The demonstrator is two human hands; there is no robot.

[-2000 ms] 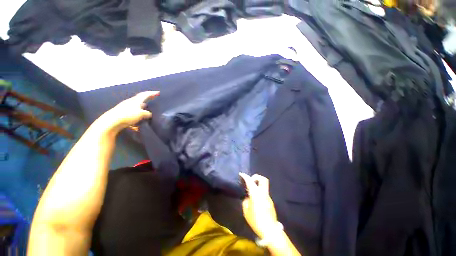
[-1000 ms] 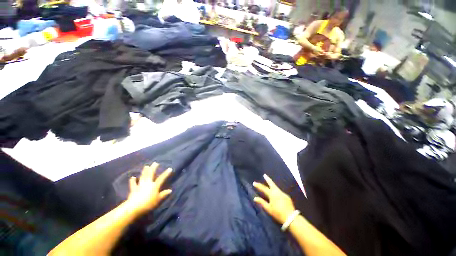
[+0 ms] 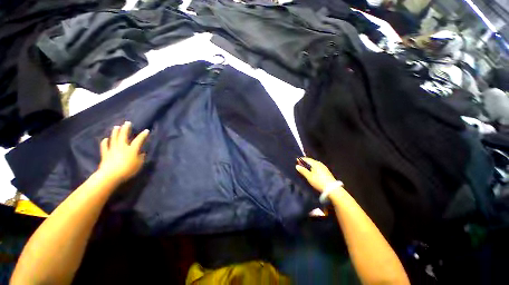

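Note:
A dark navy jacket (image 3: 251,106) lies opened on the white table (image 3: 181,51), its smooth bluish lining (image 3: 184,150) facing up. A hanger hook (image 3: 219,59) stands out at its collar, away from me. My left hand (image 3: 120,153) lies with spread fingers on the left part of the jacket and holds nothing. My right hand (image 3: 317,173) is at the jacket's right edge, with a small dark thing at its fingertips. I cannot tell if this is a tool or cloth.
A pile of black jackets (image 3: 357,133) lies at the right, against the worked jacket. Grey garments (image 3: 95,44) lie crumpled beyond it, and a black garment heap (image 3: 38,83) is at the far left. Pale blurred items are at the far right.
The view has tilted down. My left hand is farther left on the jacket. My right hand has moved from the lining to the jacket's right edge, its fingers drawn closer together.

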